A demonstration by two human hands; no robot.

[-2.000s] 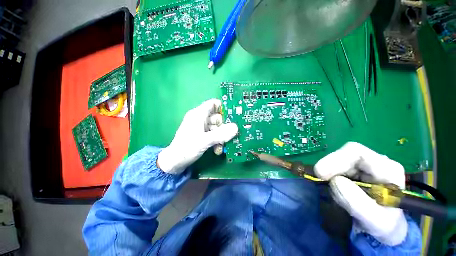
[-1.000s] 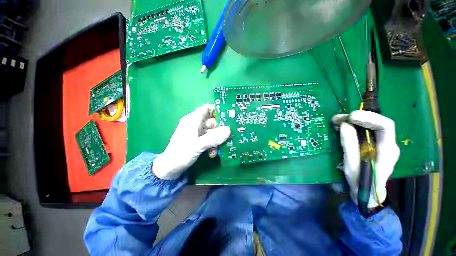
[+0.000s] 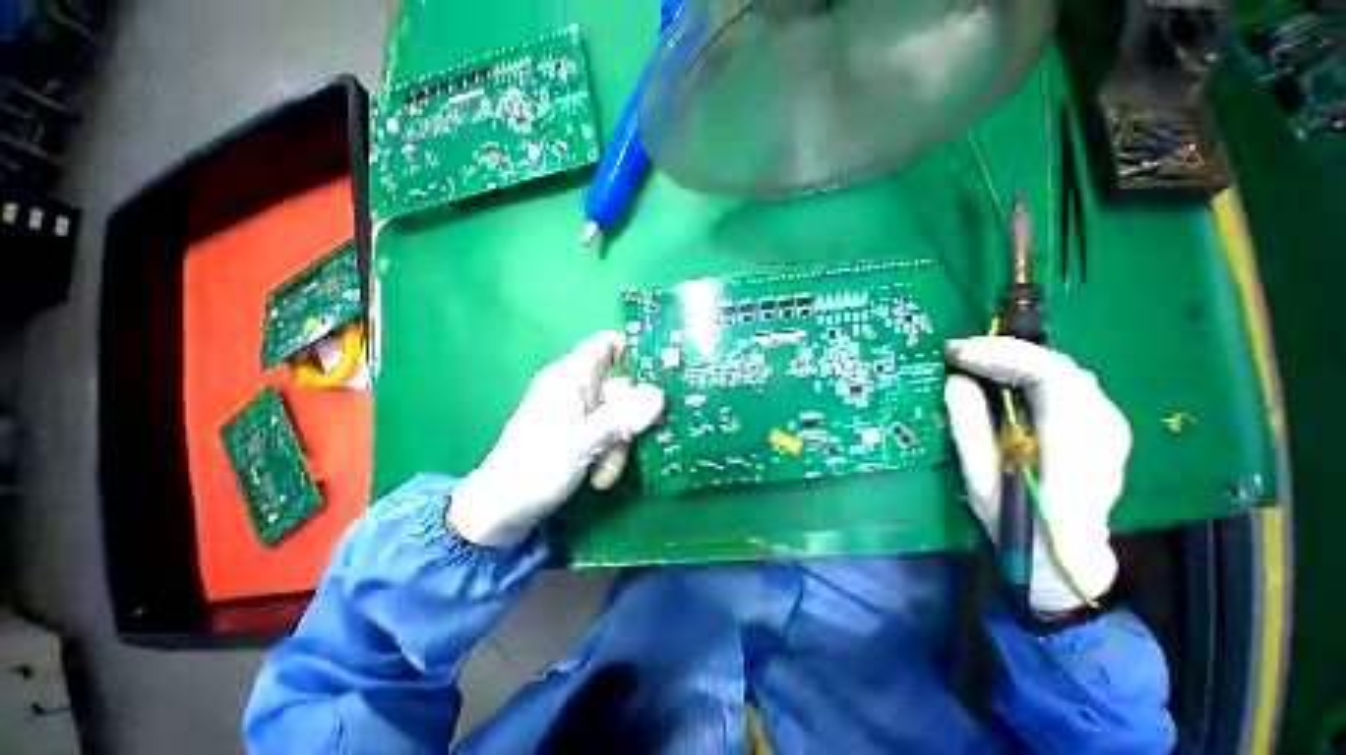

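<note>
A green circuit board [image 3: 790, 384] with small chips, white print and a small yellow patch lies over the green mat in front of me, its face up. My left hand [image 3: 561, 432], in a white glove, grips its left edge with the thumb on top. My right hand [image 3: 1044, 450], in a white glove, holds a soldering iron [image 3: 1019, 303] that points away from me, its metal tip off the board. The right fingertips are at the board's right edge; whether they press it is hard to tell.
A second board [image 3: 484, 126] lies at the rear left, beside a blue pen-like tool [image 3: 617, 185]. A clear hood [image 3: 841, 96] hangs behind the board. Black tweezers [image 3: 1073, 192] and a metal tray of bits [image 3: 1162, 145] are right rear. A black tray [image 3: 233, 620] with small boards stands left.
My right hand has swung the iron from the board's lower edge to upright beside its right edge, then moved left to the board. The left hand still holds the board.
</note>
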